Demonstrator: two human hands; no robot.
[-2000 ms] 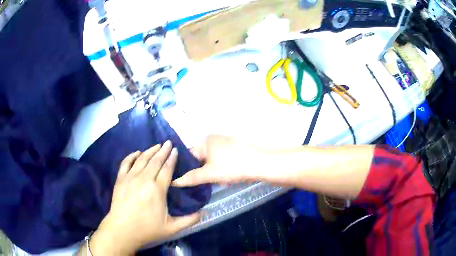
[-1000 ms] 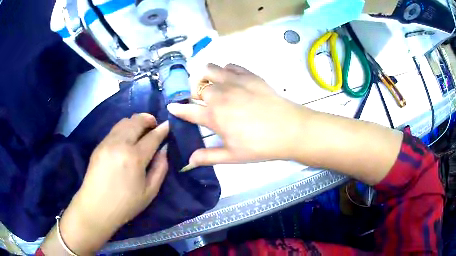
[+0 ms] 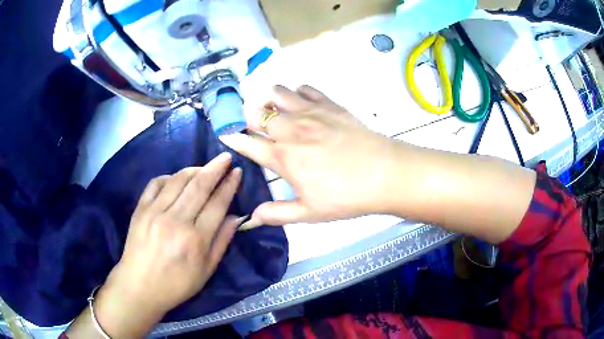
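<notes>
Dark navy fabric (image 3: 119, 165) spreads from the left side to under the presser foot area of the white sewing machine (image 3: 179, 40). Its front part lies on the white table near the ruler strip. My left hand (image 3: 182, 228) lies on the fabric in front of the foot, with thumb and fingertips pressing its edge. My right hand (image 3: 301, 149) is at the fabric's right edge, index finger beside the translucent blue-grey block (image 3: 225, 109) and thumb on the fabric near my left thumb. The needle itself cannot be made out.
Scissors with yellow and green loops (image 3: 429, 76) lie on the table at upper right, beside an orange-brown handled tool (image 3: 520, 109). Brown cardboard (image 3: 318, 20) and a mint-green piece (image 3: 437, 13) are at the top. A ruler strip (image 3: 371, 265) runs along the front edge. Dark straps cross the right side.
Since the first frame, the view has come closer and my right hand has moved up beside the block. Over the last second, my left fingertips have shifted slightly right along the fabric edge.
</notes>
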